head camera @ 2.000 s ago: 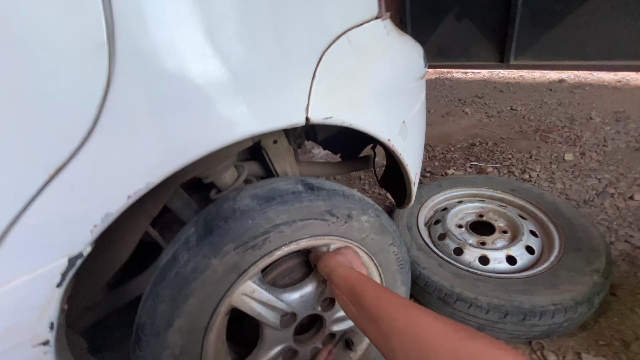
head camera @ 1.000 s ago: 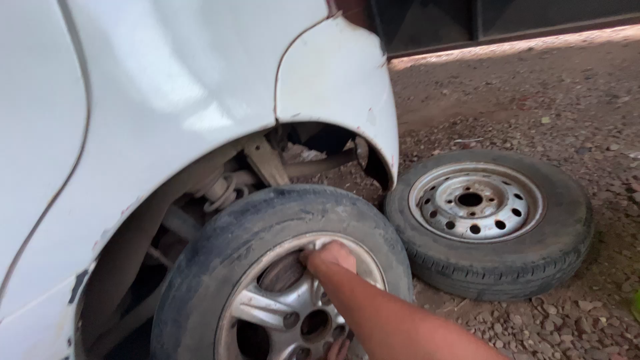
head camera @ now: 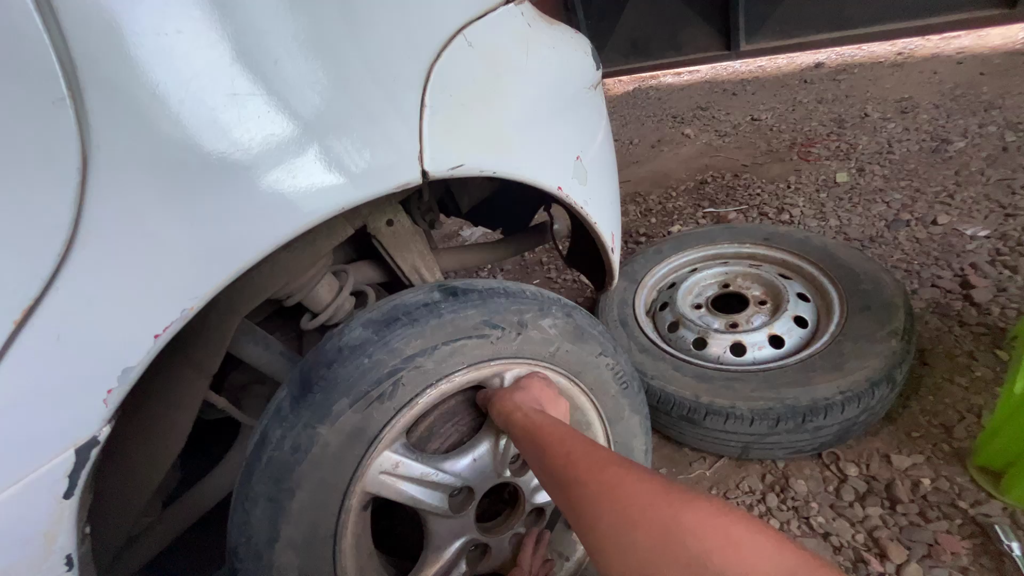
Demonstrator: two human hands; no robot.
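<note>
An alloy wheel with a worn black tyre (head camera: 320,432) stands upright, slightly tilted, at the wheel arch of a white car (head camera: 264,104). My right hand (head camera: 528,400) grips the upper part of its rim beside a spoke, the thumb at an opening. Lower down, the fingers of my left hand (head camera: 534,554) touch the wheel near the hub hole; the rest of that hand is out of frame or behind my right forearm. To the right, a steel wheel with its tyre (head camera: 768,400) lies flat on the ground.
A coil spring (head camera: 340,296) and other suspension parts show inside the arch. Gravel and dirt (head camera: 848,496) surround the steel wheel. Dark metal panels (head camera: 664,32) stand at the back. A bright green object (head camera: 1004,424) is at the right edge, with a metal item (head camera: 1006,538) below it.
The view has shifted, bringing the green object in at the right edge. My right hand keeps its hold on the upper rim, and my left fingers remain near the hub.
</note>
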